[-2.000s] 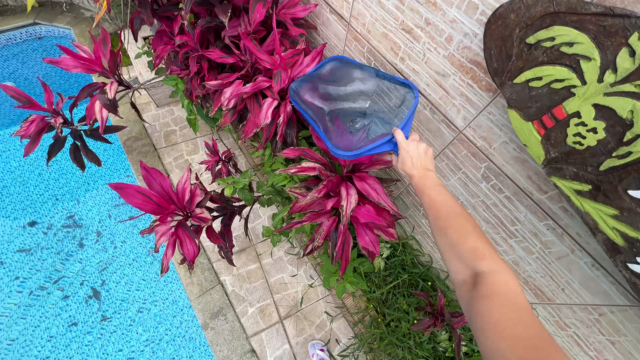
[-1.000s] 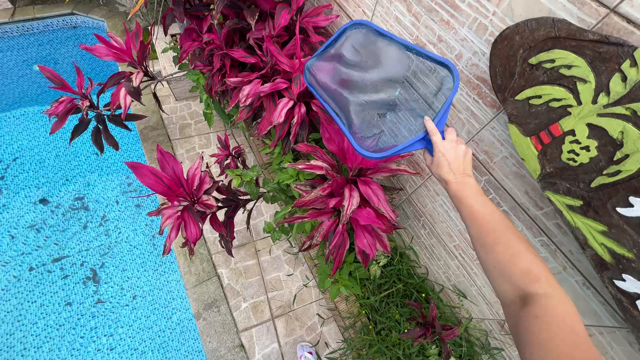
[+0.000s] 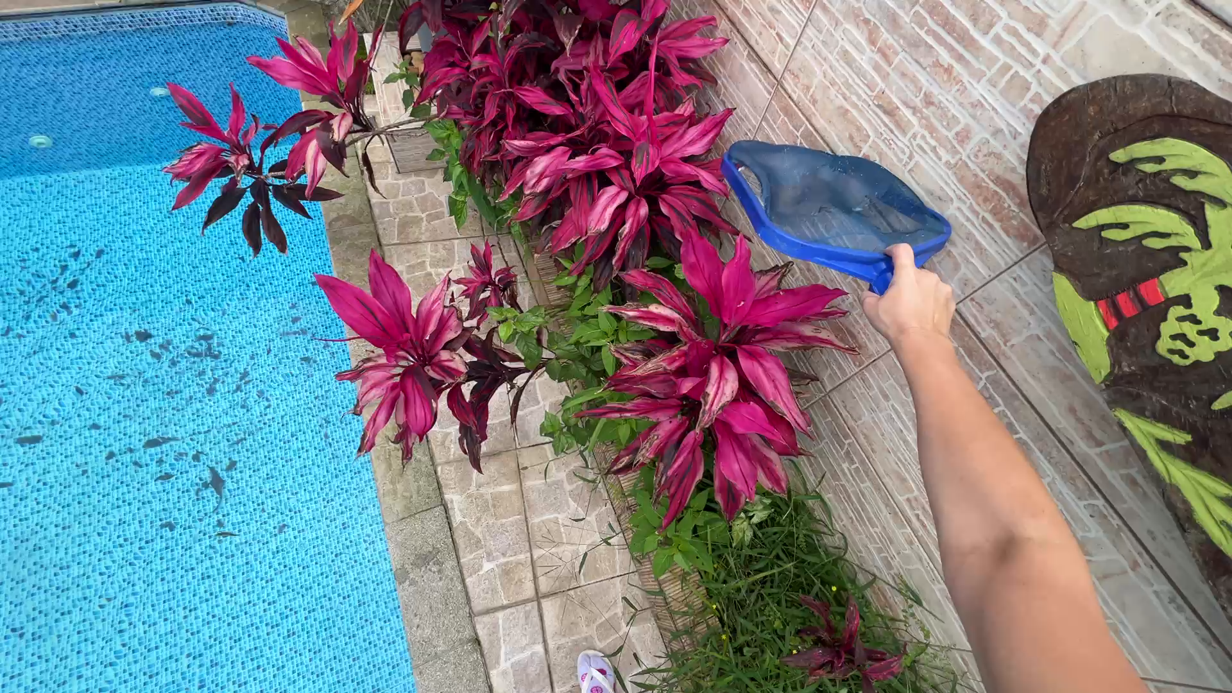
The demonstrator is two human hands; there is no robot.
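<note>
My right hand point(image 3: 912, 296) grips the blue plastic frame of a pool skimmer net point(image 3: 847, 207) near its handle socket, thumb on the rim. The net is tilted beside the tiled wall point(image 3: 914, 96), with its grey mesh sagging. Just left of it and below stand magenta ti plants point(image 3: 722, 375) with broad pointed leaves; a denser clump point(image 3: 616, 164) grows behind them. Whether the net's left edge touches those leaves, I cannot tell. My left hand is out of view.
On the left lies a swimming pool point(image 3: 192, 414) with dark leaf bits in it. A stone-tiled walkway point(image 3: 491, 539) runs between pool and planting bed. A shoe point(image 3: 597, 671) shows at the bottom. On the wall at right is a carved palm plaque point(image 3: 1088, 212).
The net has tilted from broadly facing the camera to a flatter, more edge-on angle. My right hand still holds its rim near the socket.
</note>
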